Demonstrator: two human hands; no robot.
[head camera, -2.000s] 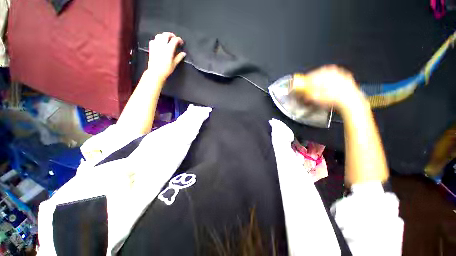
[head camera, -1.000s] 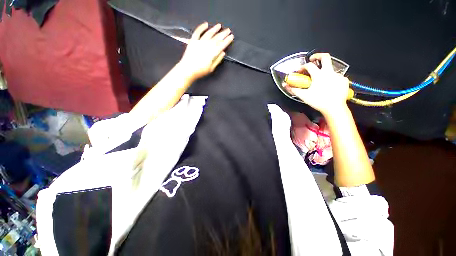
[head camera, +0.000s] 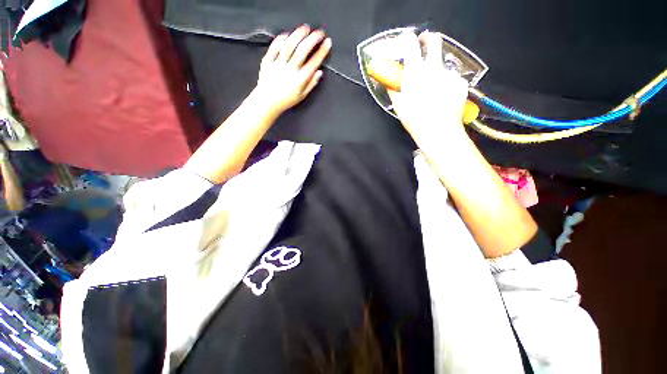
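Note:
A long dark cloth strip (head camera: 219, 18) with a thin pale edge lies across the black table cover (head camera: 344, 117). My left hand (head camera: 291, 67) lies palm down on the strip, fingers slightly apart, pressing it flat. My right hand (head camera: 431, 88) is closed around the yellow-orange handle of the steam iron (head camera: 381, 52). The iron's pointed plate faces left and rests on the strip, to the right of my left hand. The strip's pale edge runs from my left hand to the iron. The part under the iron is hidden.
A blue hose (head camera: 556, 123) and a yellow-tan line, tied together, leave the iron to the right. A dark red block (head camera: 110, 95) stands left, with black and pale cloth (head camera: 62, 29) on it. A pink item (head camera: 518, 185) is below the table edge. Another person's arm (head camera: 10, 179) shows far left.
The iron and my right hand have moved left and farther away along the strip. My left hand first moved right, then stayed near the same spot. The strip's raised fold now lies flatter.

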